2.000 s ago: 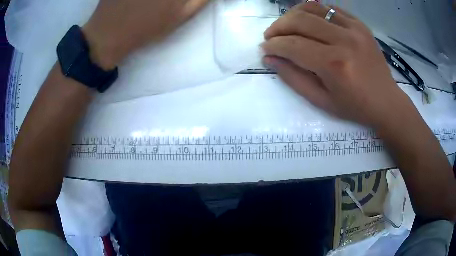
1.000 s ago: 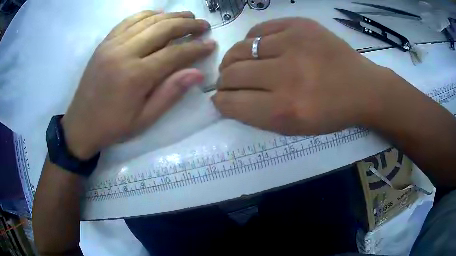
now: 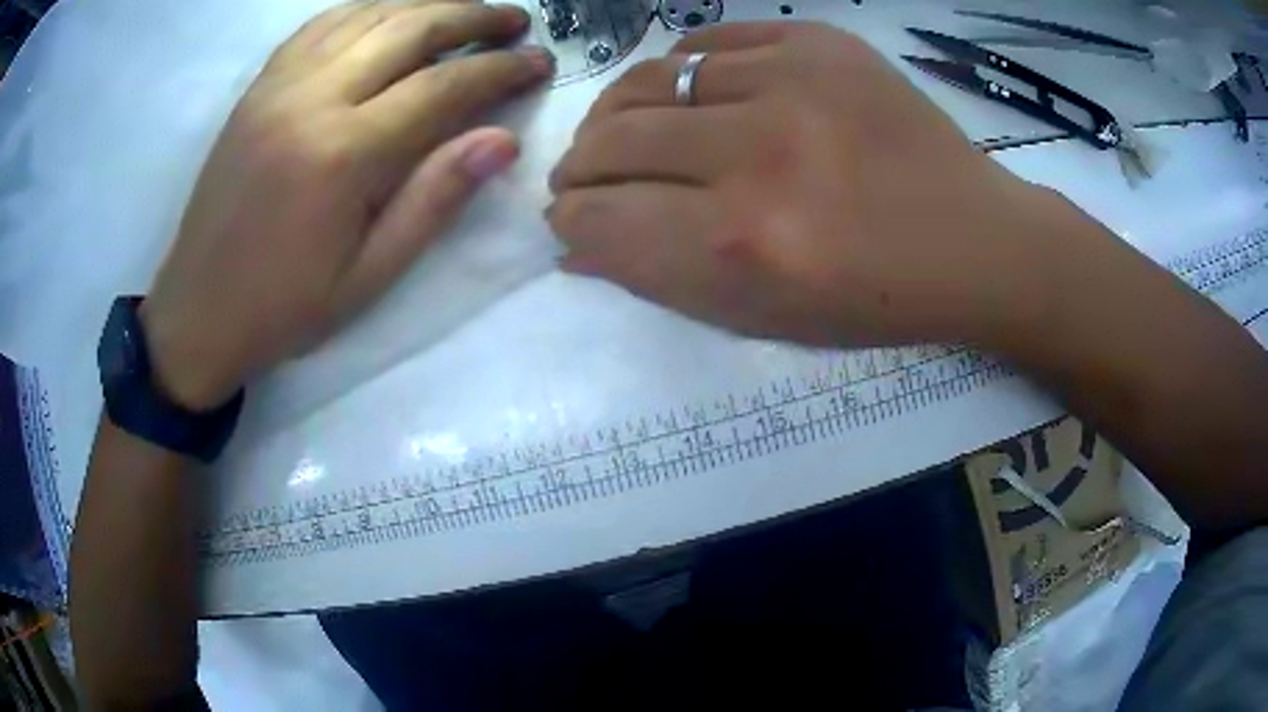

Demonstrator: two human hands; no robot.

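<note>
Sheer white fabric [image 3: 417, 299] lies on the white machine table, nearly vanishing against it. My left hand [image 3: 327, 181] rests palm down on the fabric at the left, fingers pointing right and slightly spread, thumb apart. My right hand [image 3: 779, 181] is to its right, palm down with fingers bent and together, at the fabric's right part. Its fingertips seem to press or pinch the cloth, but their grip is hidden. The metal presser foot and needle area [image 3: 563, 20] shows at the top edge, just beyond my hands.
Black thread snips [image 3: 1022, 91] lie right of the machine, beside dark tweezers [image 3: 1057, 31] and a pale thread tuft [image 3: 1133, 160]. A printed ruler strip [image 3: 626, 466] runs along the front edge. A brown cardboard box [image 3: 1050, 556] stands right of the lap.
Over two seconds, my left hand has come down onto the cloth beside my right hand, and the view has turned. Since one second ago, both hands have shifted slightly up and left in view.
</note>
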